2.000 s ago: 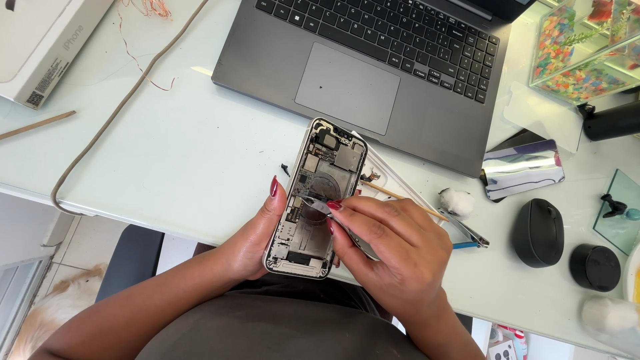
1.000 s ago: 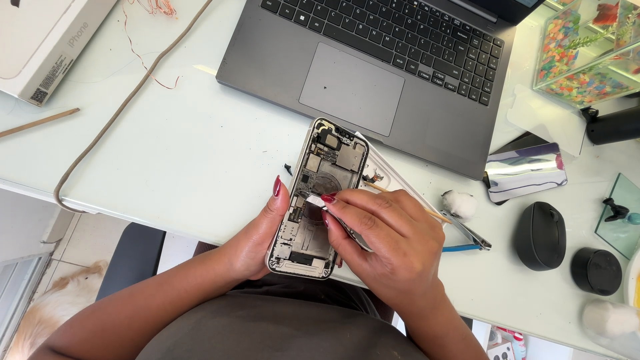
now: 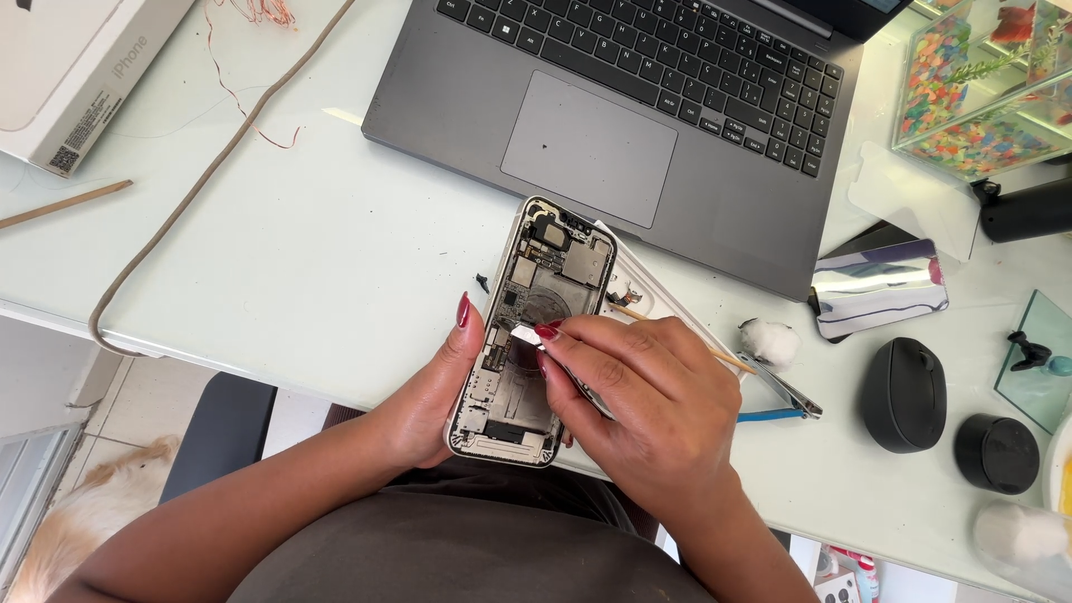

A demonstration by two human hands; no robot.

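An opened smartphone housing with its circuit board and metal inside exposed is held tilted over the table's front edge. My left hand grips it by the left side, thumb along the frame, the other fingers hidden beneath. My right hand pinches metal tweezers between thumb and forefinger. Their tip is at the board's edge on the left middle of the housing; whether it touches a part cannot be told. Behind the right hand lie a white tray, a small flex part and a wooden stick.
A grey laptop stands behind the phone. To the right are a cotton ball, blue-handled tool, black mouse, round black container and glass tank. A cable and phone box are at left.
My right hand and the tweezers have shifted slightly over the phone's middle. The left hand keeps its hold on the housing.
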